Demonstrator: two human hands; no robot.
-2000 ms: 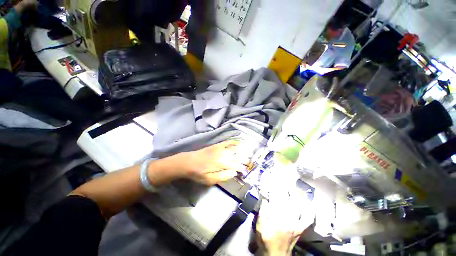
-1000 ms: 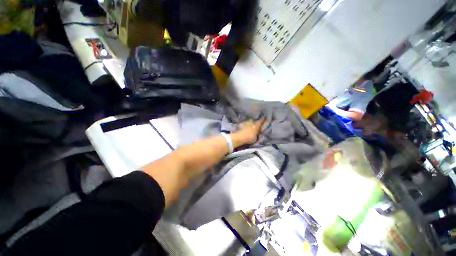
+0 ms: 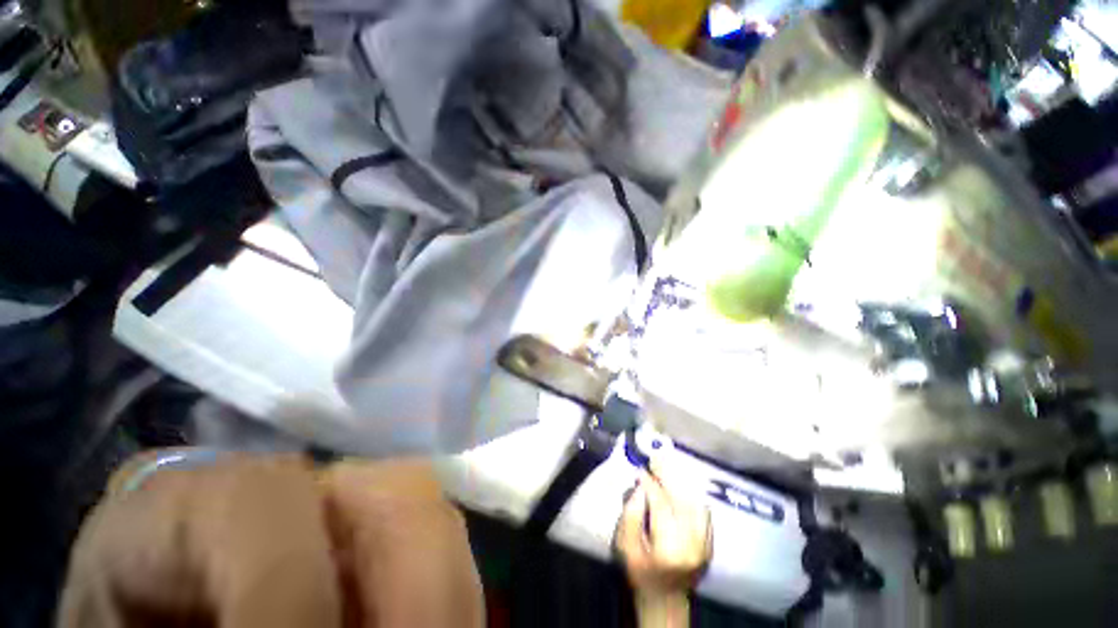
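Grey cloth with narrow black bands (image 3: pixel 429 282) lies heaped beside the needle area of the cream-white machine (image 3: pixel 981 233). A black strip (image 3: pixel 570 485) runs from the metal guide (image 3: pixel 617 415) over the white table's front edge. My left hand (image 3: pixel 276 540) is large, blurred and cut off at the bottom left, near the camera; its fingertips are hidden. My right hand (image 3: pixel 662 534) is over the table in front of the guide, fingertips close together at a small dark part; what they hold is unclear. Lamp glare hides the presser foot.
A flat metal plate (image 3: pixel 552 371) sticks out left of the guide. A dark flat cutter shape (image 3: pixel 745 497) lies right of my right hand. A black knob (image 3: pixel 840 558) is at the table's right edge. A shiny black bag (image 3: pixel 202 98) is at the upper left. Pale cones (image 3: pixel 996 521) stand lower right.
My left hand has come back from the grey heap to close before the camera. My right hand, out of view one second ago, shows again. The view has shifted, and the cloth lies farther down-left.
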